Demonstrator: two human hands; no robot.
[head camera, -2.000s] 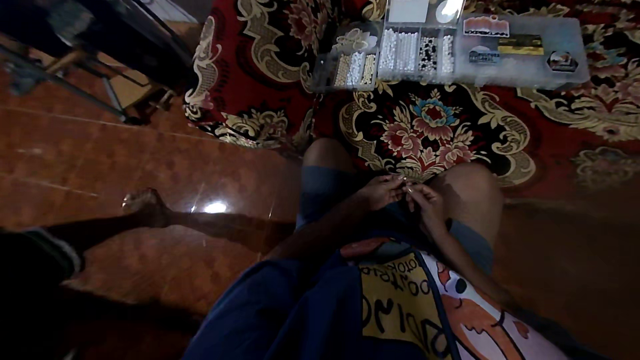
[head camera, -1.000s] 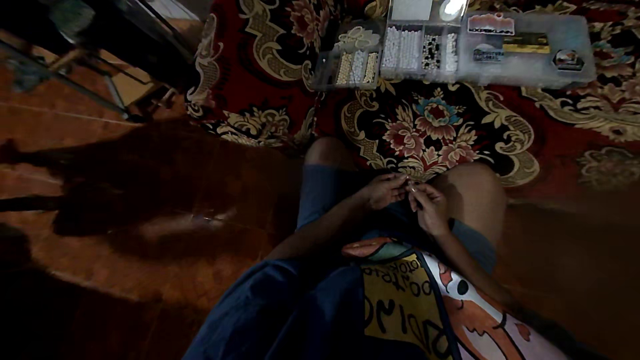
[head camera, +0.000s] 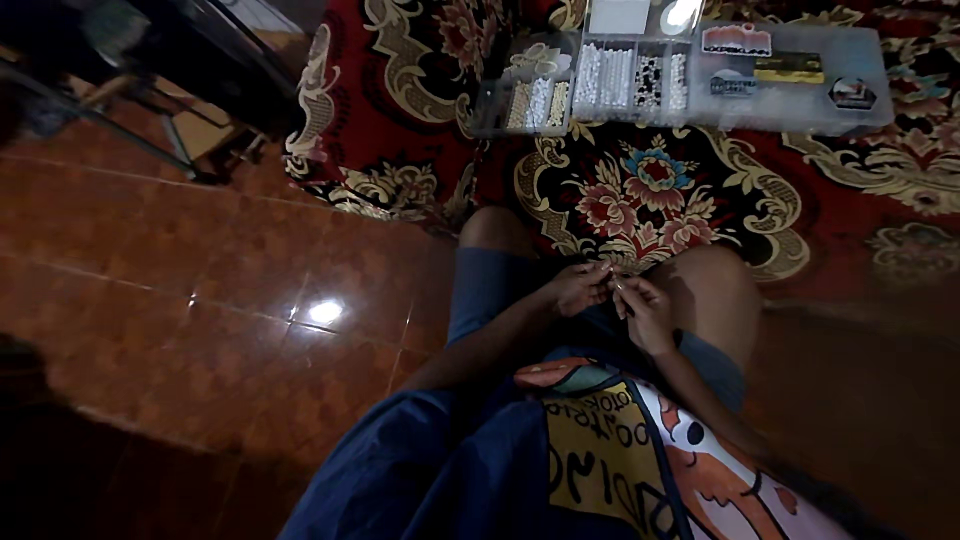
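Note:
Over my lap, my left hand (head camera: 582, 289) and my right hand (head camera: 643, 306) meet at the fingertips. Between them is a tiny pale item (head camera: 611, 271), too small and dim to name, pinched by the fingers of both hands. Beyond my knees, a clear plastic compartment box (head camera: 634, 116) holds white beads (head camera: 604, 73) and black-and-white beads (head camera: 648, 81). Left of it, a smaller clear box (head camera: 487, 112) holds cream and white beads (head camera: 538, 103) with pale rings or loops behind them.
The boxes rest on a red, black and gold floral cloth (head camera: 652, 176). To the right, a translucent lid or case (head camera: 810, 112) bears stickers. A dark metal-framed object (head camera: 176, 139) stands at the upper left on the tiled floor (head camera: 225, 262).
Another person's bare foot and leg, at the left two seconds ago, have gone from view. A large shadow there one second ago has mostly cleared. My hands stay together over my lap.

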